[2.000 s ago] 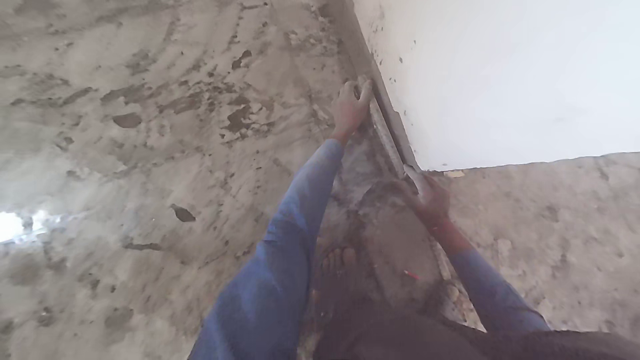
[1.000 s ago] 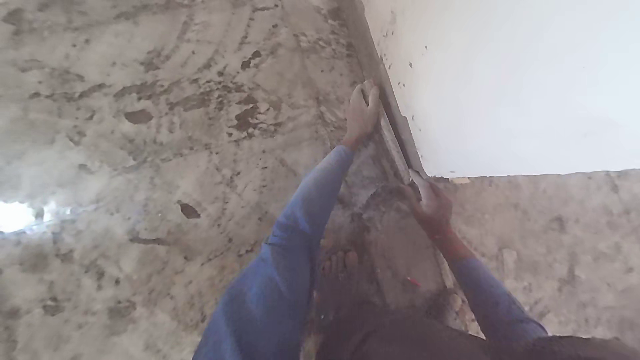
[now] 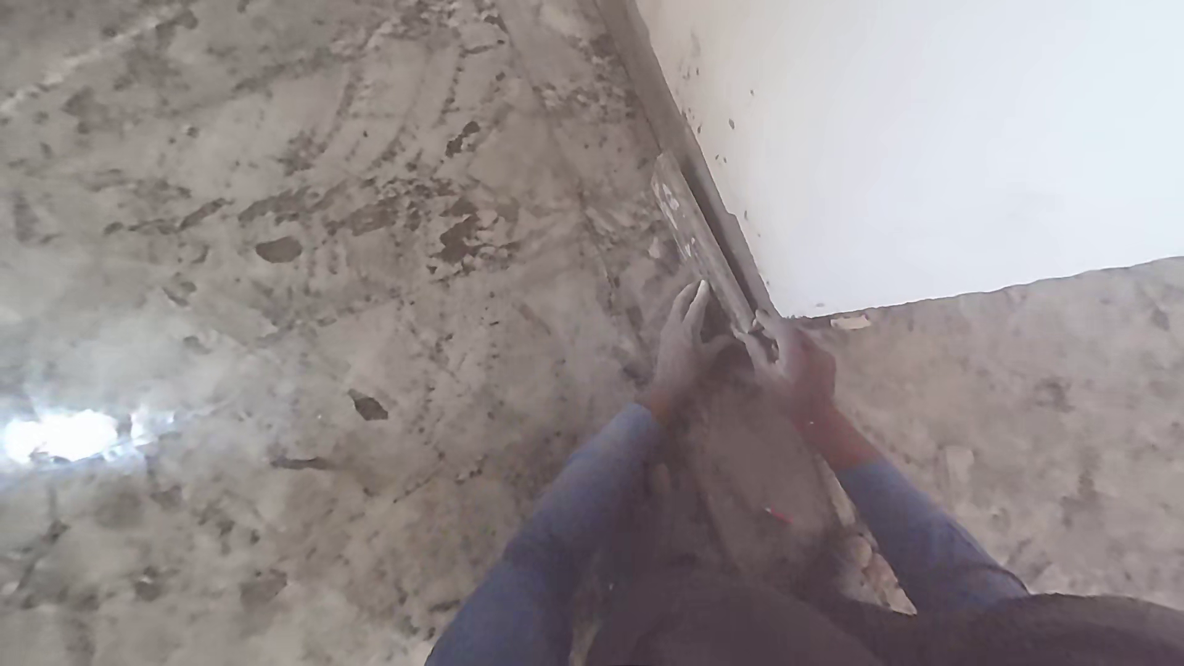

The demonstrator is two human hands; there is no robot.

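A narrow wooden board (image 3: pixel 698 245), smeared with pale mortar, lies beside the base of the white wall. Its near end meets the fingers of my right hand (image 3: pixel 797 365), which grip it close to the wall corner. My left hand (image 3: pixel 683 347) is just left of that end, fingers spread and pointing forward; whether its thumb touches the board is unclear. Both hands are dusty and low at the floor.
The white wall (image 3: pixel 925 139) rises at the upper right, with a dark strip (image 3: pixel 668 111) along its foot. Rough, stained concrete floor (image 3: pixel 370 314) spreads left. A small red object (image 3: pixel 777 515) lies near my legs.
My left hand has come back from the board's far part toward my right hand, uncovering the board's far end. My right hand still holds the near end.
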